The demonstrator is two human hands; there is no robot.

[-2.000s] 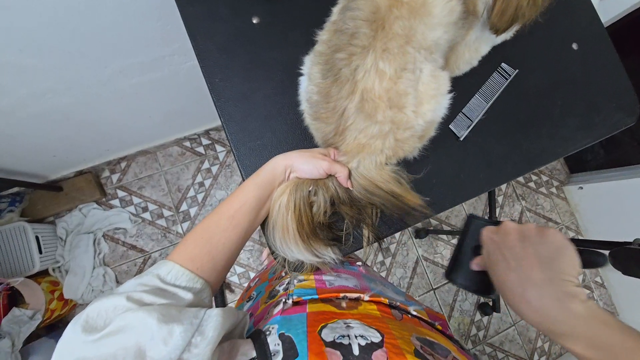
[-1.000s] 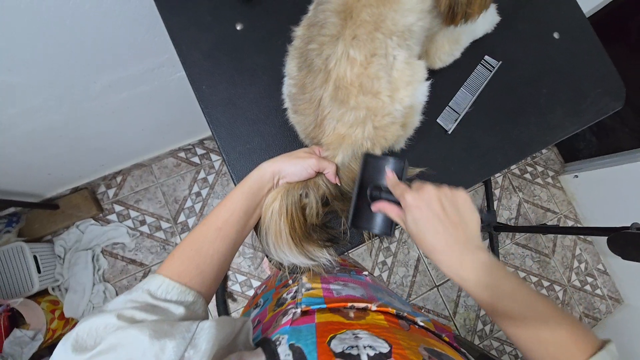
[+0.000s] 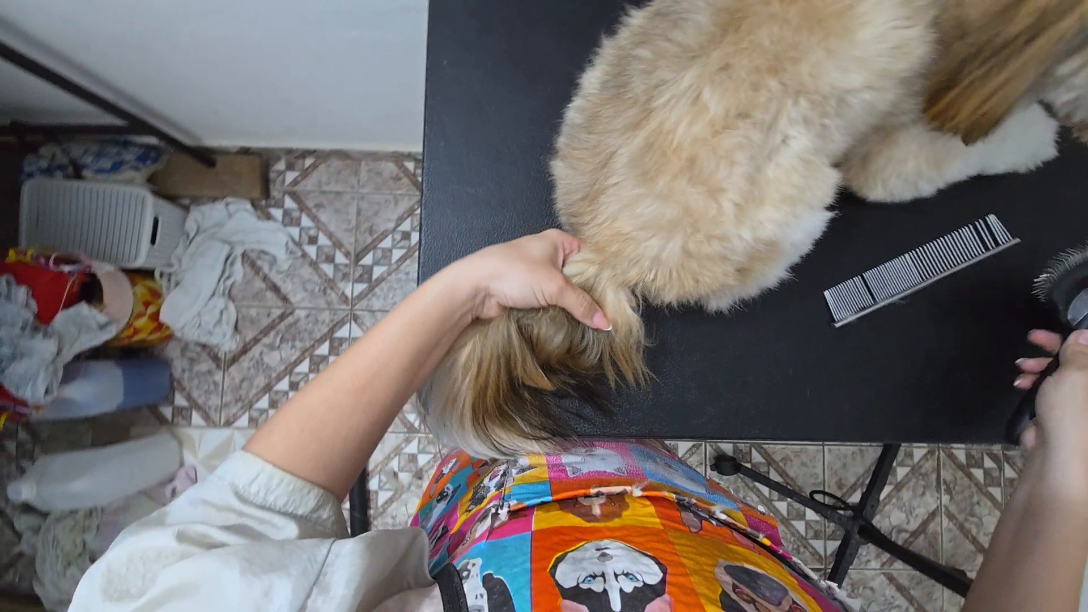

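Note:
A tan and white long-haired dog (image 3: 705, 161) is on a black grooming table (image 3: 722, 382), its rear toward me. My left hand (image 3: 535, 276) grips the base of its long-haired tail (image 3: 518, 382), whose brown, black and pale hair hangs over the table's near edge. At the right edge of the view, my right hand (image 3: 1058, 391) holds a slicker brush (image 3: 1067, 289) by its black handle, off the dog; part of the brush is cut off by the frame. A metal grooming comb (image 3: 920, 270) lies on the table between the dog and the brush.
On the tiled floor at the left are a white plastic basket (image 3: 93, 221), a white cloth (image 3: 217, 272), bottles (image 3: 102, 472) and crumpled fabrics. A black stand's legs (image 3: 858, 518) are below the table's near edge. A white wall (image 3: 314, 68) rises at the upper left.
My right hand has moved the brush from beside the tail to the far right. My left hand has kept its hold on the tail. The view has turned and come closer.

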